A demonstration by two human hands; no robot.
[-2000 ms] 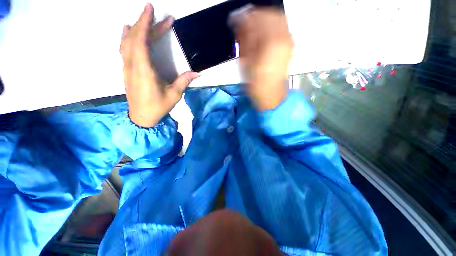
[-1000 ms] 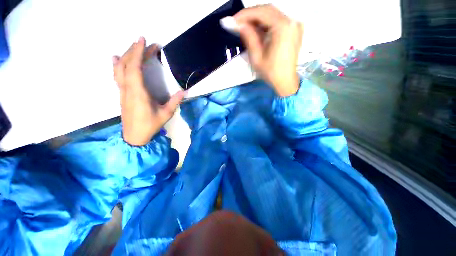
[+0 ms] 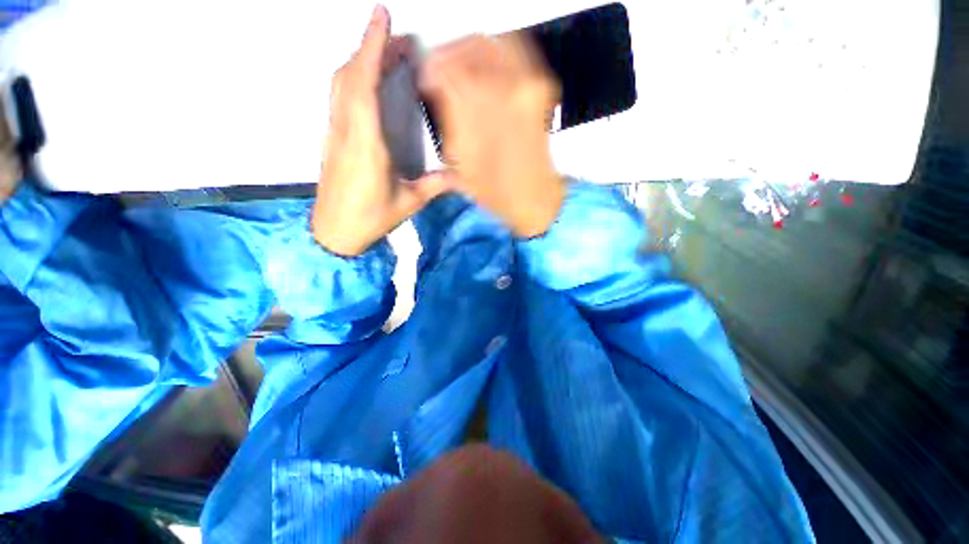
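A glossy black phone or screen module lies over the white table, its right end showing and its middle covered by my right hand. My left hand holds its left end, fingers on the far side and thumb near the table's front edge. A grey strip shows along my left palm. My right hand is blurred over the phone's left part, fingers curled. Whether it pinches anything is hidden.
Clear-white scraps with red specks lie past the table's front edge at right. A neighbour's blue sleeve is at left, near a small dark object. A dark rack or conveyor stands at right.
My right hand has moved left along the phone, uncovering its right end. The white piece seen in its fingertips no longer shows. The whole view has shifted, and the phone lies at a flatter angle.
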